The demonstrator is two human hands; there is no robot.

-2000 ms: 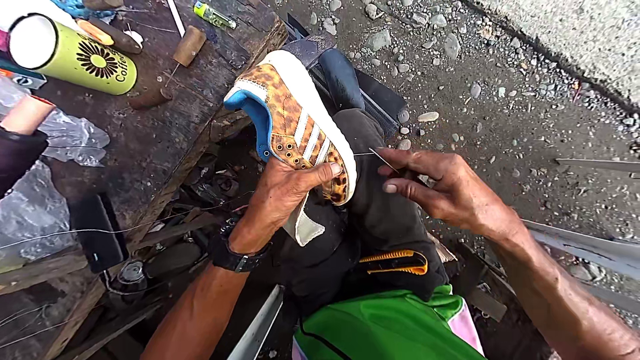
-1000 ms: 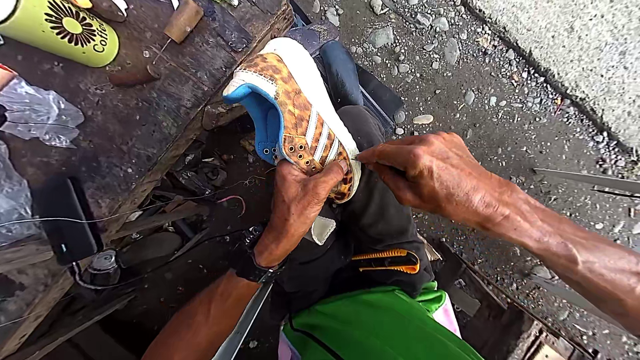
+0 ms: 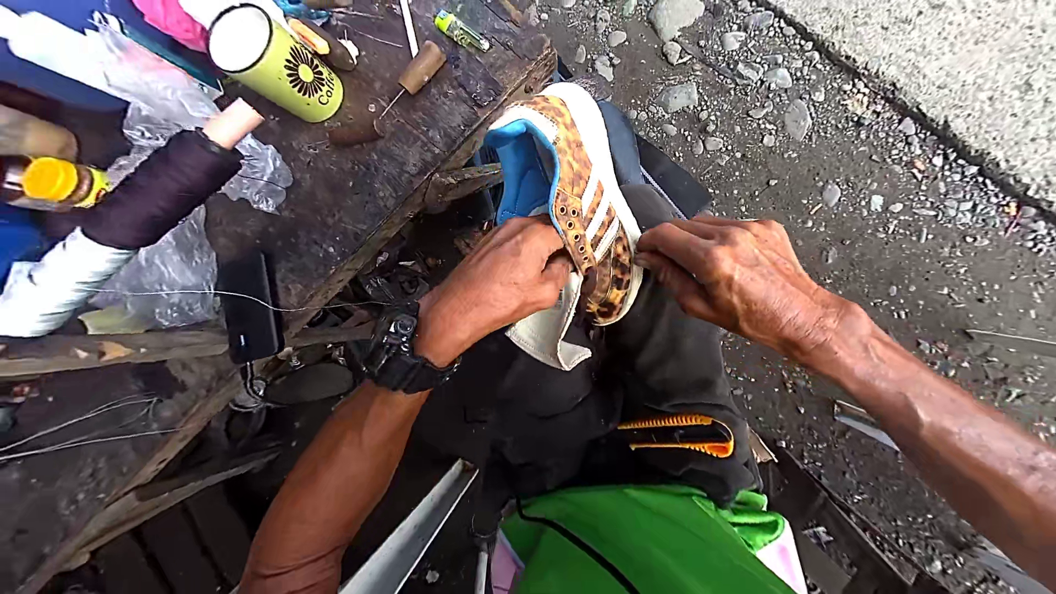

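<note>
A leopard-print sneaker (image 3: 598, 181) with white stripes, a white sole and a blue lining rests on its side over my dark-trousered leg. My left hand (image 3: 503, 276) reaches into the shoe's opening near the eyelets, its fingertips partly hidden. The pale tongue (image 3: 553, 326) folds out below it. At the sole's edge near the toe, my right hand (image 3: 714, 268) has thumb and forefinger pinched together; whatever they pinch is hidden. A thin thread (image 3: 206, 293) runs from my left wrist's side across to the bench.
On the wooden bench (image 3: 363, 190) at left are a yellow-green coffee cup (image 3: 280, 70), a wooden-handled awl (image 3: 422, 68), a lighter (image 3: 460, 31), plastic bags, thread spools and a black phone or power bank (image 3: 249, 309). An orange-edged item (image 3: 681, 435) lies on my lap. Gravel ground is at right.
My right hand, seen earlier with a needle-like tool apart from the shoe, has come to the sole's edge. My left hand has moved from gripping the shoe's outer side into its opening.
</note>
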